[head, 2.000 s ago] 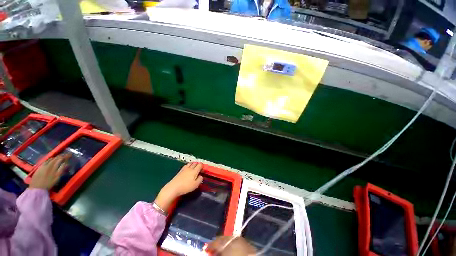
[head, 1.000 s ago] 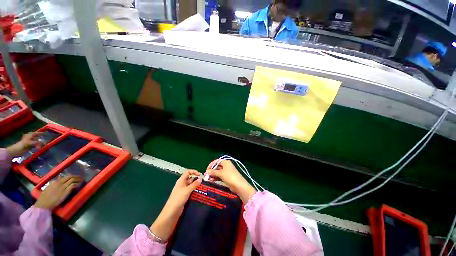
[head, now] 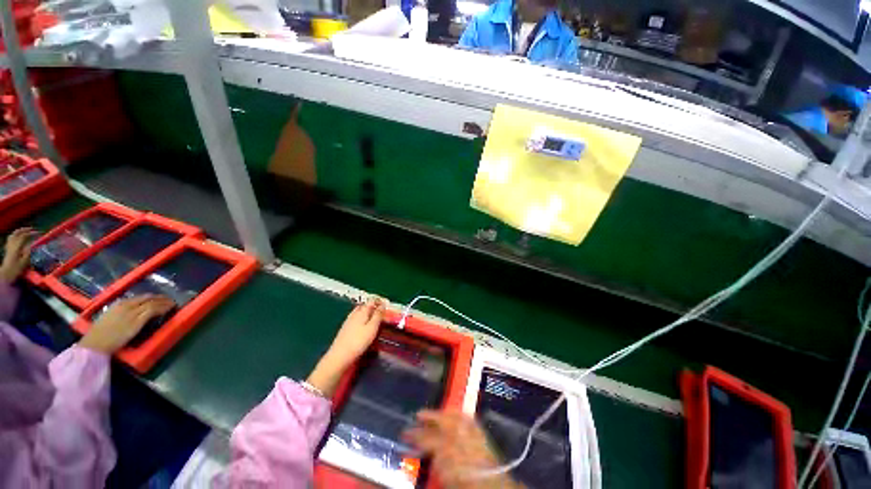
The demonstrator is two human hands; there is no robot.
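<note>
A dark tablet point(head: 387, 406) lies in a red tray point(head: 460, 368) in front of me, with small red text near its top and an orange-red patch low down. A white cable point(head: 449, 308) ends in a plug at its top edge. My left hand point(head: 361, 323) rests on the tray's top left corner, beside the plug; whether it grips the rim is unclear. My right hand point(head: 463, 444), blurred, is over the tablet's lower right, fingers spread. A white tray point(head: 580, 420) stands right beside it, holding a tablet point(head: 525, 411) with small text lines; another cable crosses it.
At left, another person's hands point(head: 129, 320) touch tablets in red trays point(head: 229, 258). A red tray with a tablet point(head: 740, 430) stands at right. A metal post point(head: 224, 143) rises at left. A yellow sheet point(head: 554, 191) with a small meter hangs on the green wall. Cables hang at right.
My hands have left the plug, which now stays at the tablet's top edge. My left hand moved to the tray corner; my right hand moved down over the screen. The white tray is uncovered.
</note>
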